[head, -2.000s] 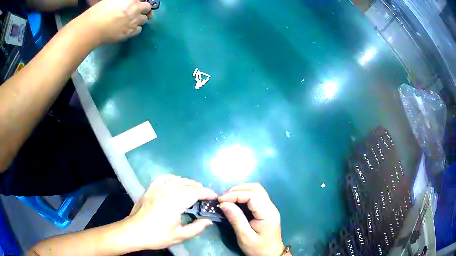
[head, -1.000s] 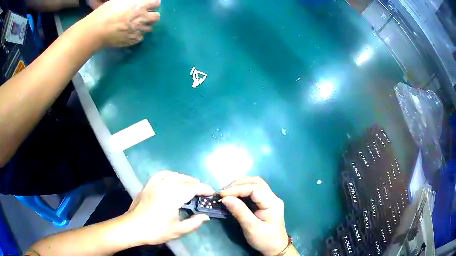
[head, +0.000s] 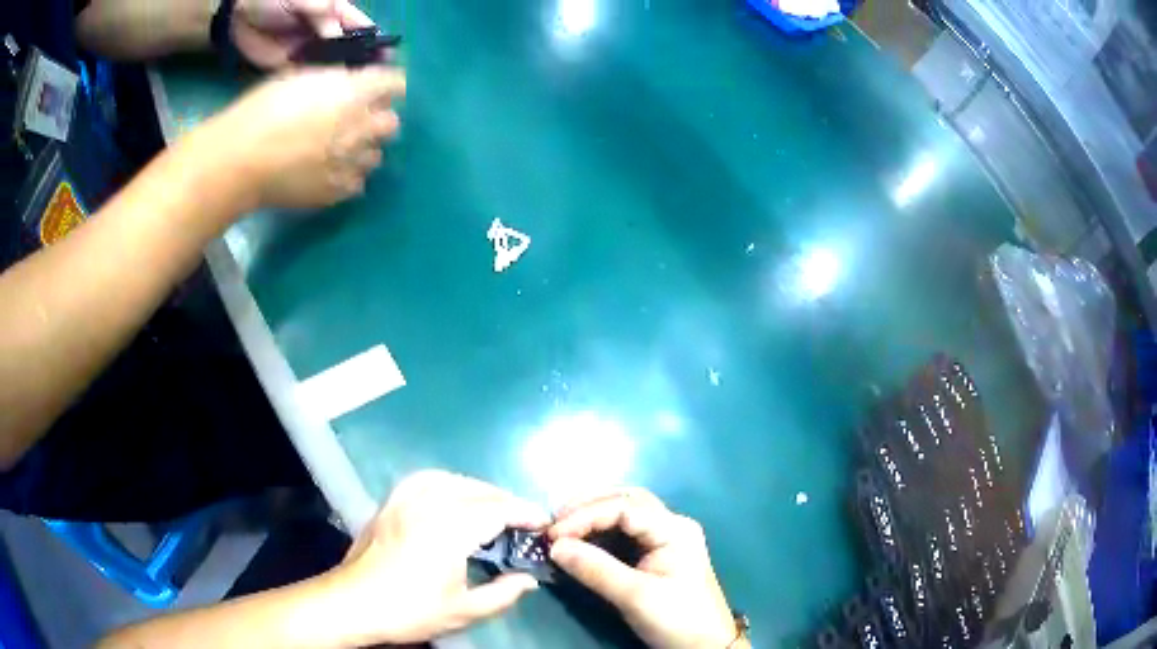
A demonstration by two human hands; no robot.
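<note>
A black connector housing point(head: 523, 553) with several white dots in its face is held over the table's near edge. My left hand point(head: 438, 548) grips its left end between thumb and fingers. My right hand point(head: 641, 558) has thumb and forefinger together at the housing's right part; whether a pin is between them cannot be told. A small pile of white sealing plugs point(head: 506, 244) lies on the green table. Filled housings point(head: 933, 514) with lines of white dots lie in slanting rows at the right.
A coworker's hands point(head: 305, 127) hold a black part at upper left. A tape marker point(head: 355, 383) is stuck at the pale edge. A blue tray point(head: 802, 13) is at the far side. A clear plastic bag point(head: 1059, 336) lies at right, above a pale box point(head: 1063, 577). A blue stool point(head: 133, 564) stands lower left.
The view has shifted, so table things sit lower and the blue tray shows at the top. The coworker's second hand and black part have come into view. My hands stay on the housing.
</note>
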